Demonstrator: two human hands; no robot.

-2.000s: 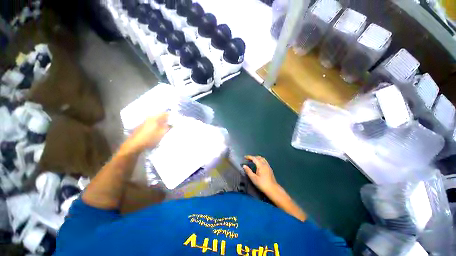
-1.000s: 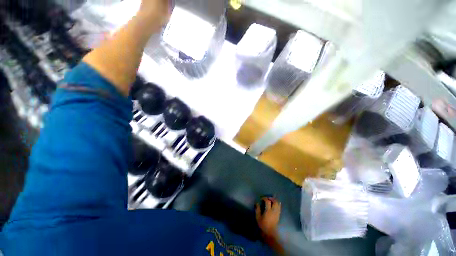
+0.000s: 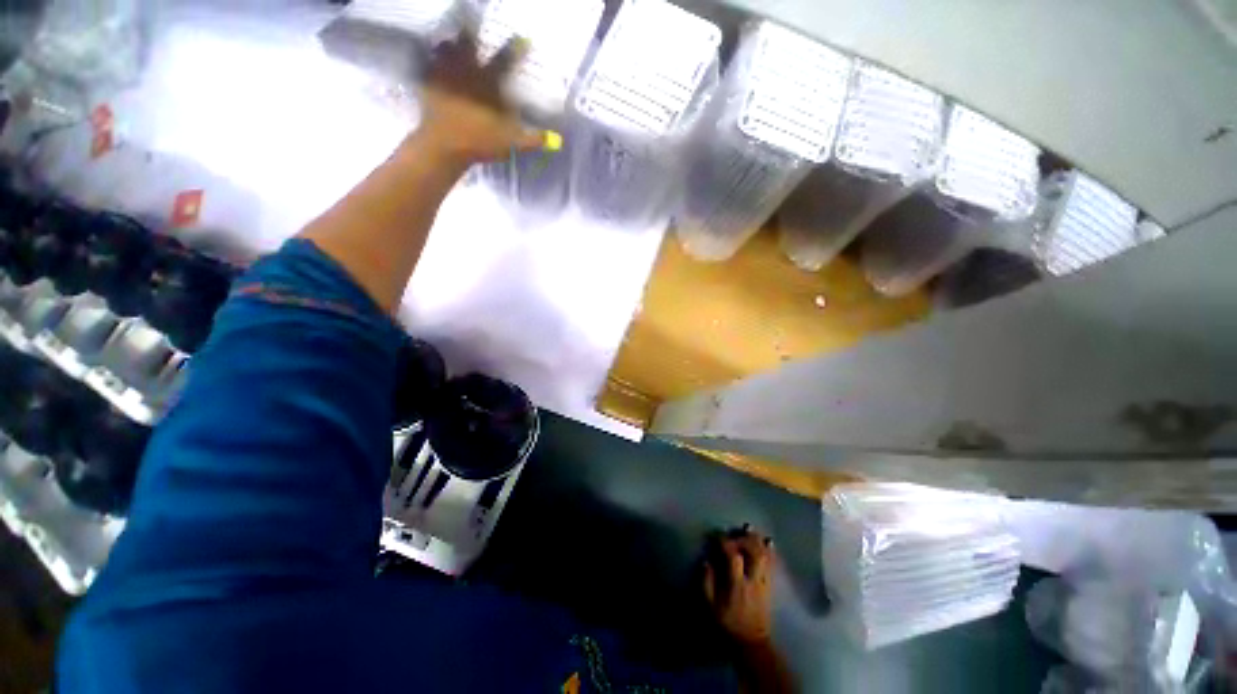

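Note:
My left hand (image 3: 468, 109) is stretched out over the back of the bench, blurred, with fingers spread and yellow bands on two fingertips. It is in front of a bagged camera (image 3: 543, 48) and seems to hold nothing; contact is unclear. More bagged cameras (image 3: 651, 75) stand in a row with white flat ends up. My right hand (image 3: 739, 583) rests on the dark green mat (image 3: 611, 502), fingers slightly bent and empty. A stack of flat clear air column bags (image 3: 929, 563) lies to its right. A black-domed camera (image 3: 482, 427) stands between my arms.
Rows of black-domed cameras (image 3: 109, 271) fill the left, partly behind my left arm. A brown cardboard sheet (image 3: 760, 319) lies beside the white surface (image 3: 529, 278). A grey metal frame (image 3: 1004, 380) crosses the right. More clear bags (image 3: 1092, 624) lie lower right.
The view has swung toward the back row of bagged cameras. My left hand has gone from the work area to that row, leaving the white item it was touching. My right hand stays low over the mat.

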